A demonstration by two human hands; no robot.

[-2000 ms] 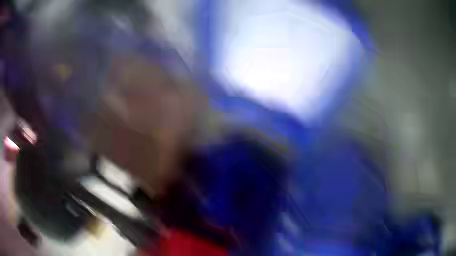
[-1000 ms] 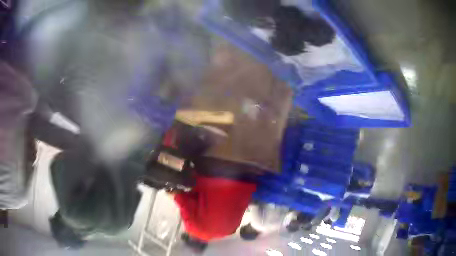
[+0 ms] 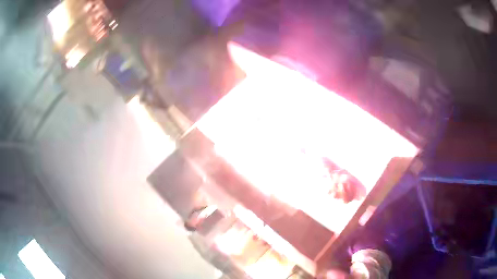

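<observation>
A large open box or tray [image 3: 379,190] with brownish walls lies tilted across the middle. Its inside is glaring white and overexposed. A small pinkish-brown cluster [image 3: 346,185] shows inside near its right side; whether it is parts or fingers I cannot tell. A pale, ridged, rounded shape [image 3: 370,264] at the bottom edge, beside the box's lower right corner, may be my right hand, but it is blurred and cut off. I cannot make out my left hand.
A pale curved surface [image 3: 103,180] fills the left. Small bright items [image 3: 237,240] lie along the box's lower left side. A dark bin with a blue rim [image 3: 458,180] stands at the right. Blurred dark and purple shapes are behind the box.
The view has swung away from the blue crates, brown carton surface and red item. The glaring open box now fills the middle.
</observation>
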